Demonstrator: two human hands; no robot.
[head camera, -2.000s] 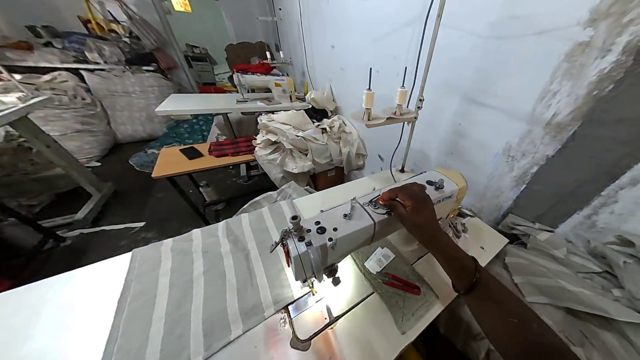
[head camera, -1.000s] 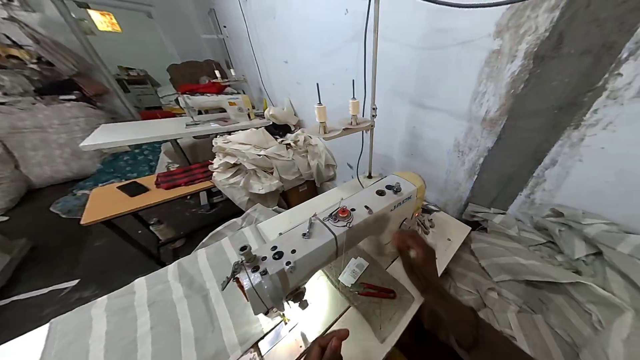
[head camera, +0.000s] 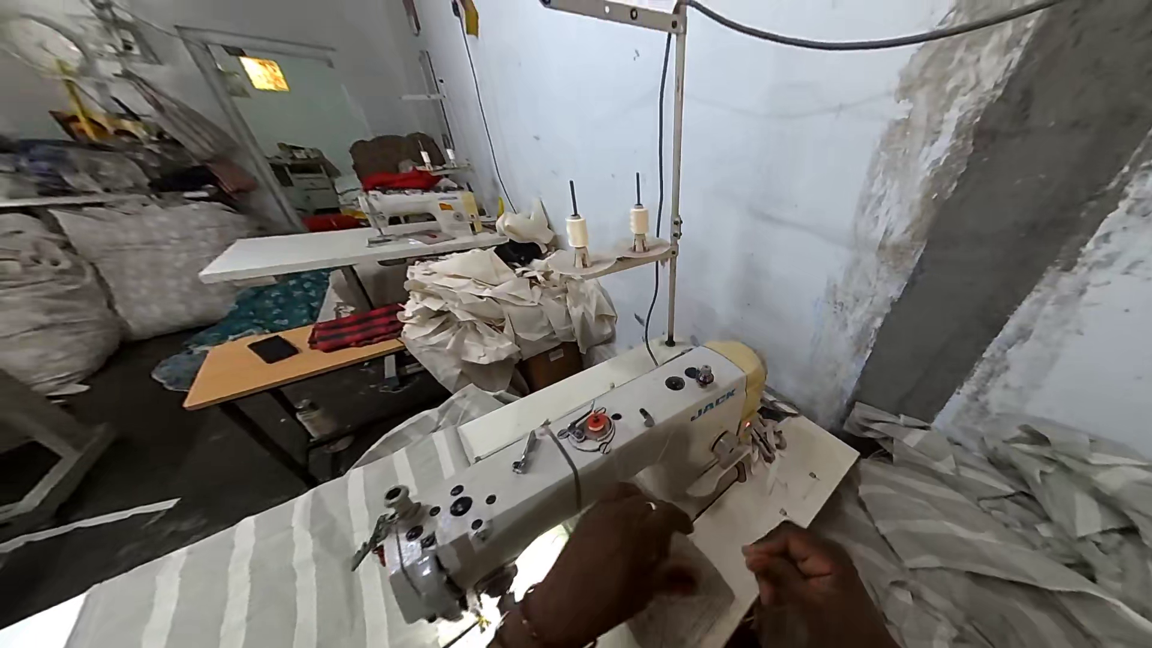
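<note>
A white Jack sewing machine (head camera: 558, 468) with a lit needle area stands on its table. Grey-and-white striped fabric (head camera: 270, 558) lies to the left of and behind its head. My left hand (head camera: 621, 558) is in front of the machine arm, over the grey pad (head camera: 693, 603), its fingers bent down; what they hold, if anything, is hidden. To its right, my right hand (head camera: 796, 567) has thumb and fingertips drawn together above the table's front edge; nothing can be made out between them. A bobbin winder with a red centre (head camera: 596, 423) sits on the machine's top.
Thread cones (head camera: 577, 232) stand on a stand behind the machine. More striped fabric (head camera: 990, 522) is heaped at the right. Cream cloth pieces (head camera: 495, 310) are piled behind. A second sewing machine (head camera: 423, 211) and a small wooden table (head camera: 243, 369) are farther back.
My right hand has left the machine's top and come down to the table's front edge. My left hand has come in from the bottom edge to the pad, where the red-handled tool is no longer visible.
</note>
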